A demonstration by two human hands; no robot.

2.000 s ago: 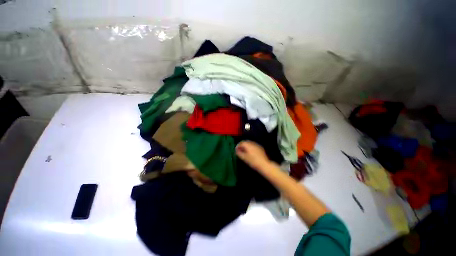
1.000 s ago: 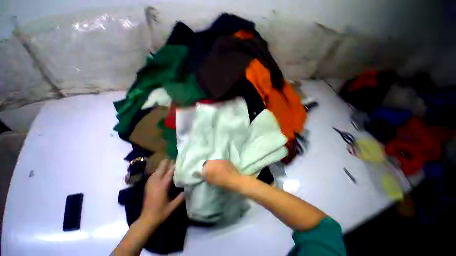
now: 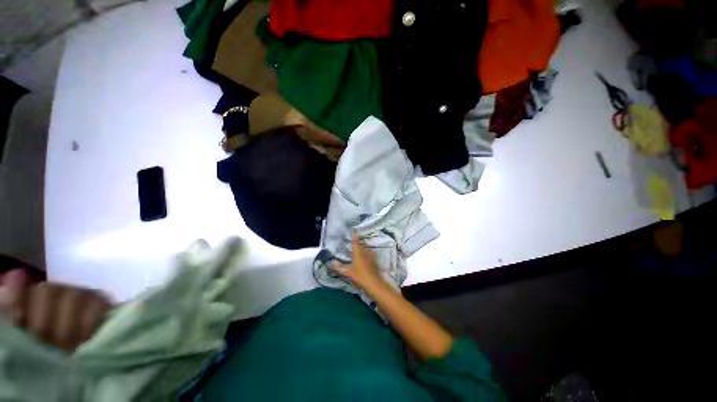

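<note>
A pale grey garment (image 3: 369, 180) lies crumpled at the table's front edge, against the pile. My right hand (image 3: 363, 265) is on its lower part, fingers spread, with the thumb up; a firm grip does not show. My left hand (image 3: 59, 314) is blurred at the lower left, partly cut off by the frame edge, and holds a pale mint garment (image 3: 169, 322) that hangs over the table's front left edge. A black garment (image 3: 279, 188) lies left of the grey one.
The pile holds a green garment (image 3: 334, 78), a red garment (image 3: 330, 17), a black garment with round buttons (image 3: 428, 71), a khaki garment (image 3: 248, 51) and an orange garment (image 3: 515, 47). A smartphone (image 3: 152, 194) lies on the left of the table (image 3: 102, 110). Scissors (image 3: 617, 106) lie at the right.
The pale mint garment has moved off the pile to the lower left with my left hand. The pale grey garment now lies at the front edge under my right hand. The view has tilted down.
</note>
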